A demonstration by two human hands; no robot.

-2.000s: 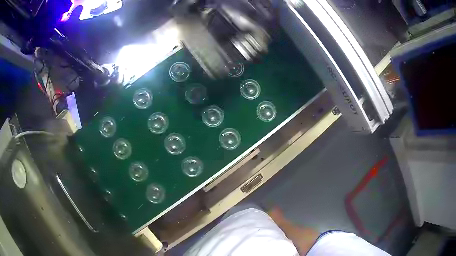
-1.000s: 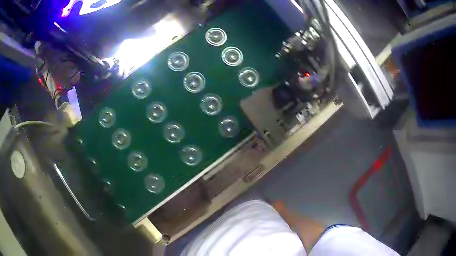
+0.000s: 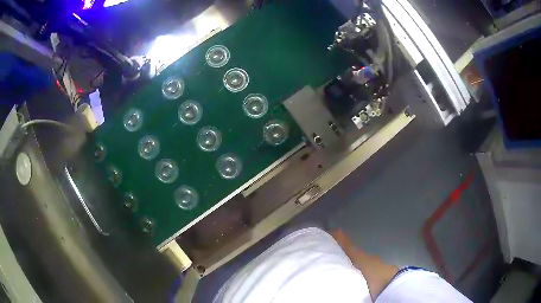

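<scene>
Several clear, ringed round discs lie flat in spaced rows on the dark green conveyor belt. The discs at the belt's left end lie in shadow beside the metal housing. A metal pick-and-place mechanism with fittings and a small red light stands over the belt's right side. Its flat grey plate reaches the near edge, just right of a disc. Neither of my hands shows. A bare forearm shows at the bottom between white cloth, its hand hidden.
A curved silver rail stands at the right, beside a blue-framed dark window. A grey-brown metal housing is at the left. White and violet glare lies at the upper left. Grey floor with a red line shows below the pale machine frame.
The discs have shifted down and left along the belt. The mechanism, blurred over the belt's upper part earlier, is now at the right by the near edge. The view has shifted slightly.
</scene>
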